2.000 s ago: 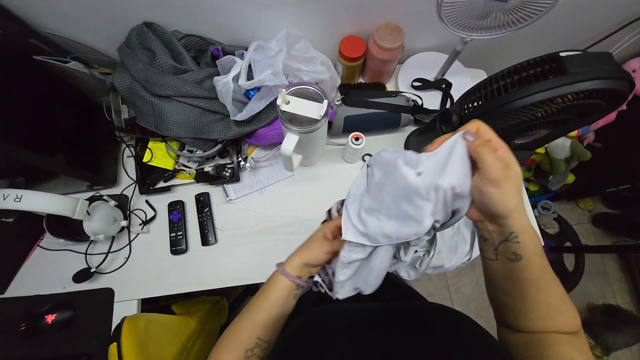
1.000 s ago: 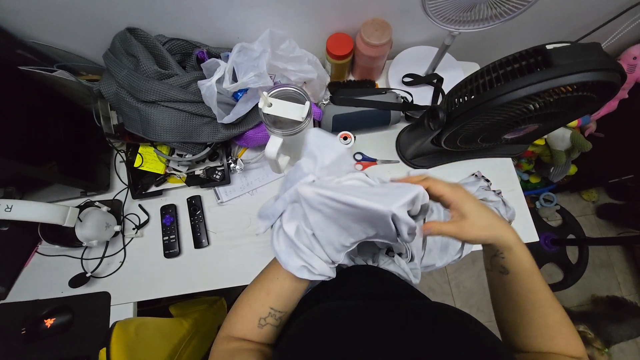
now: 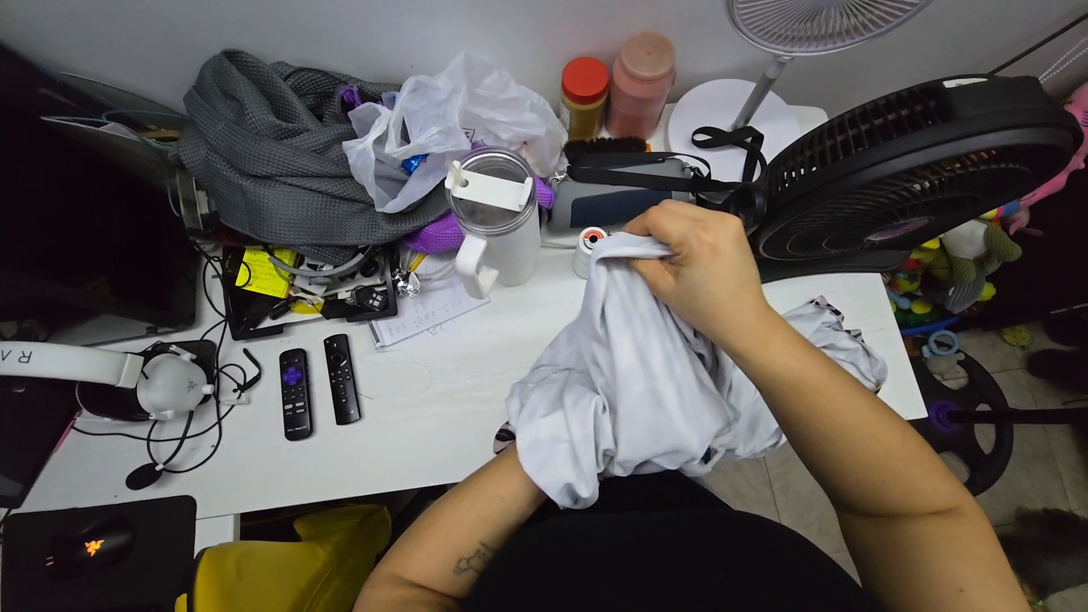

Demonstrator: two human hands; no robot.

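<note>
Light grey fabric [image 3: 629,374] hangs in loose folds over the front of the white desk, with part of it spread to the right. My right hand [image 3: 693,259] pinches a raised edge of the cloth between thumb and fingers. My left hand is hidden under the folds; only the forearm shows, entering the fabric from the lower left. Just behind the raised edge stands a white thread spool [image 3: 586,252].
A lidded tumbler [image 3: 501,229], a speaker [image 3: 620,197] and a black fan [image 3: 909,170] stand behind the cloth. Two remotes [image 3: 296,395], a headset [image 3: 170,382] and a cluttered black tray [image 3: 255,327] are at the left.
My right hand has moved up and left from the cloth's right side and now lifts an edge. The scissors seen beside the spool one second ago are now out of sight.
</note>
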